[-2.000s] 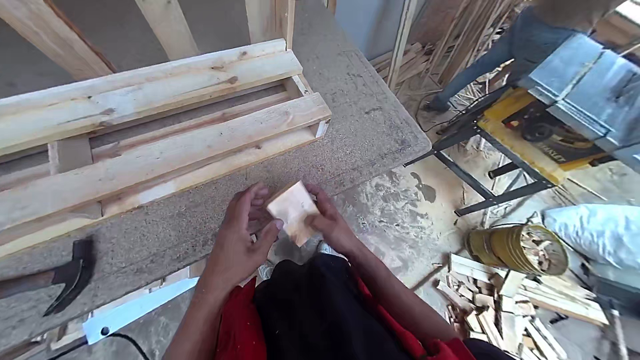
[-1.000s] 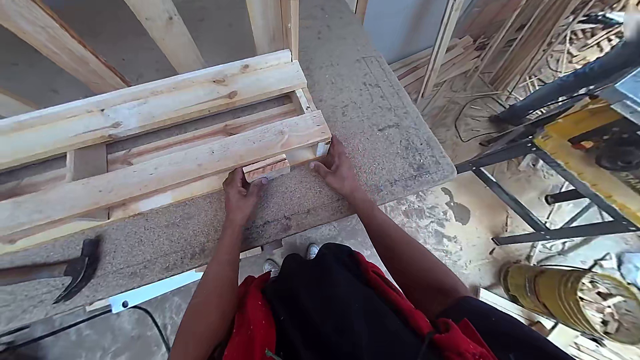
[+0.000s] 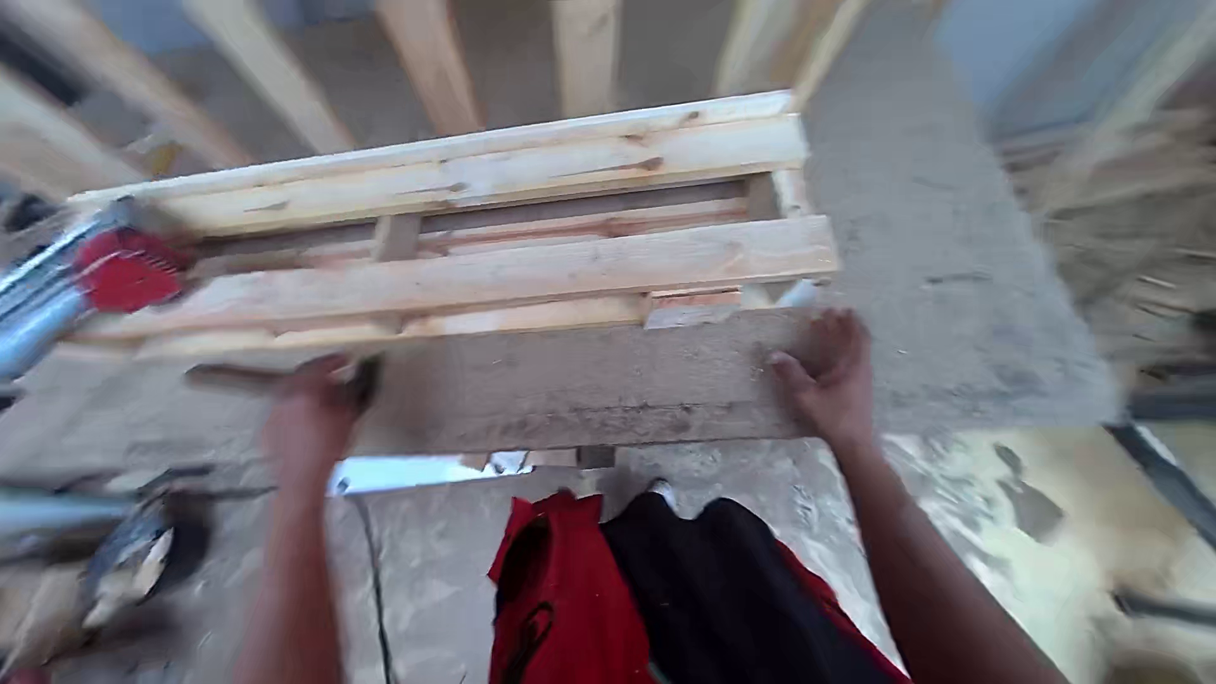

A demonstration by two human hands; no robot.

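Observation:
My left hand point(image 3: 313, 404), blurred, is closed around the claw hammer point(image 3: 242, 377) close to its head, above the workbench point(image 3: 532, 389). Over the bench at the right, my right hand point(image 3: 831, 375) has its thumb spread from its fingers, just below the end of the wooden slatted frame point(image 3: 532, 266). A small wood block point(image 3: 693, 309) rests against the near side of that frame, under the edge of the front slat. No object shows in my right hand.
A red and silver tool point(image 3: 128, 271), blurred, lies at the frame's left end. Long boards point(image 3: 584, 57) stretch away behind it. A dark cable point(image 3: 375, 579) hangs below the bench's front edge, near a white strip point(image 3: 408, 472).
My left hand has left the small block, which stays against the frame, and has taken hold of the hammer. My right hand has come away from the frame's corner. The view has swung left.

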